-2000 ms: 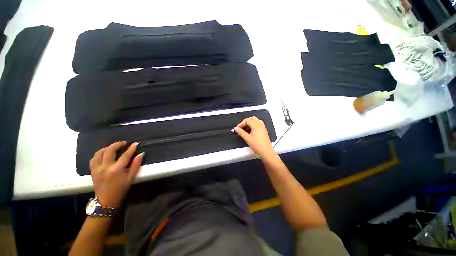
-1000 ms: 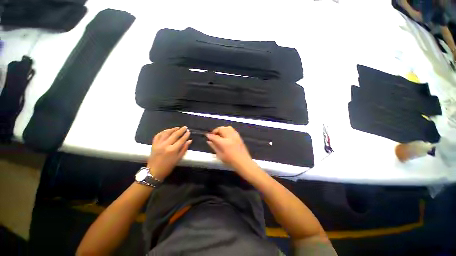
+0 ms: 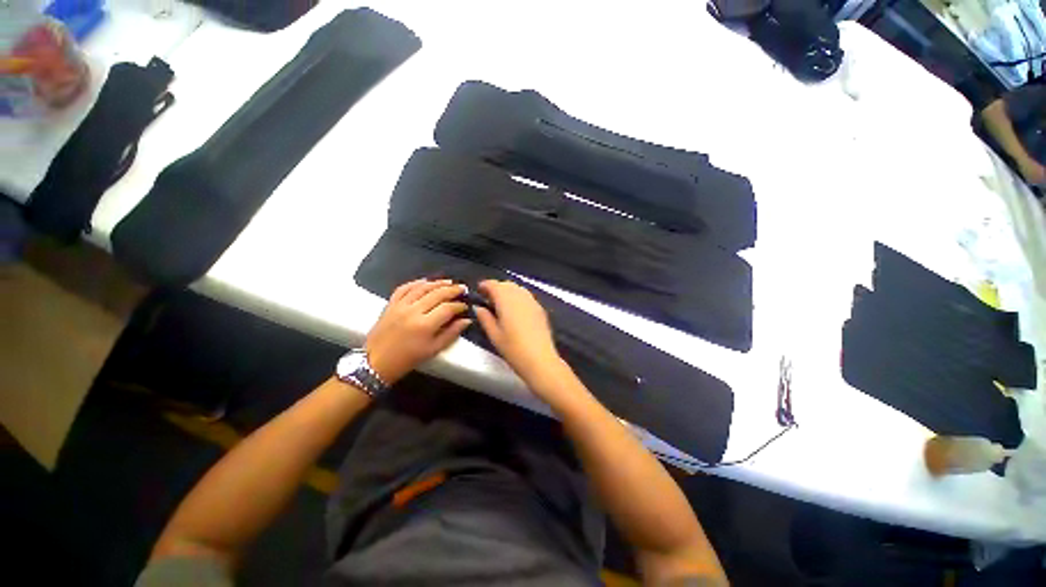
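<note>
A long black slotted panel (image 3: 677,396) lies slantwise along the table's front edge, with a small light glint on its right part. My left hand (image 3: 419,327) and my right hand (image 3: 515,327) meet near its left part. The fingertips of both hands pinch dark material at the slot; what exactly they hold is too small to tell. Two more black slotted panels lie behind it, a middle one (image 3: 459,206) and a far one (image 3: 608,166), with white table showing in narrow gaps between them.
Thread snips (image 3: 786,396) with a cord lie right of the panels. Stacked short black panels (image 3: 935,344) and an amber bottle (image 3: 961,455) are farther right. A long shaped panel (image 3: 264,149) and a narrow black bundle (image 3: 98,149) lie left. A person's arm (image 3: 1015,143) shows at the right edge.
The view has swung, so the table's contents appear slanted and shifted right. My right hand has moved from the slot's right end to beside my left hand, and the panel edge is pinched up there.
</note>
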